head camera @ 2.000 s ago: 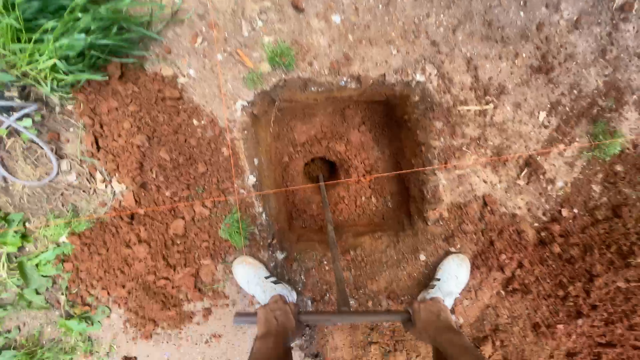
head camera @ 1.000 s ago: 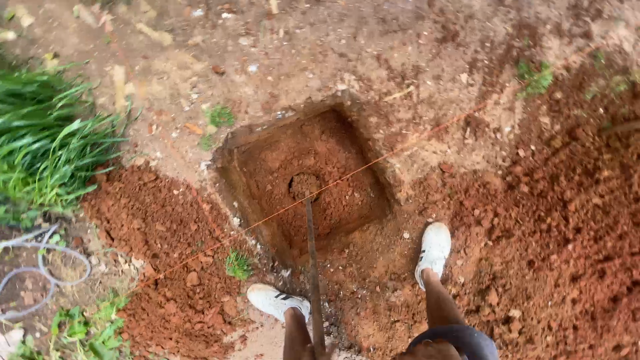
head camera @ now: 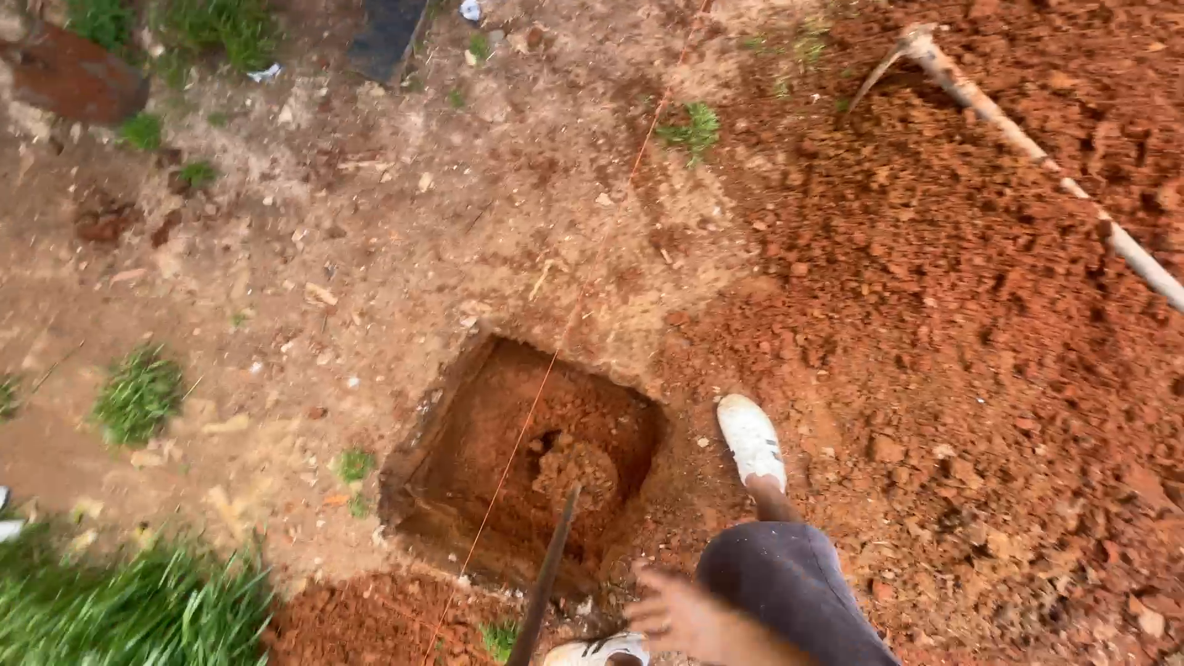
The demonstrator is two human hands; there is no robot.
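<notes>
A square pit (head camera: 444, 462) is cut in the red soil. A metal rod (head camera: 552, 560), which looks like an auger's shaft, slopes from the bottom edge towards a lump of soil (head camera: 578, 472) inside the pit's outline. A dark bit of a round hole (head camera: 546, 441) shows beside the lump. My right hand (head camera: 666, 606) is blurred, to the right of the rod, fingers spread and holding nothing. My left hand is out of view, and the rod's upper end is cut off by the frame. An orange string (head camera: 518, 439) crosses above the pit.
My white shoes (head camera: 751, 439) stand by the pit's near and right sides. A pickaxe (head camera: 1027, 148) lies on loose red soil (head camera: 943, 370) at upper right. Grass (head camera: 139, 601) grows at lower left. A rusty object (head camera: 79, 79) and a dark panel (head camera: 387, 37) are at upper left.
My right hand has come into view. The lump of soil now shows at the rod's far end, where the rod earlier reached into the round hole. The view has turned and shifted, showing the pickaxe.
</notes>
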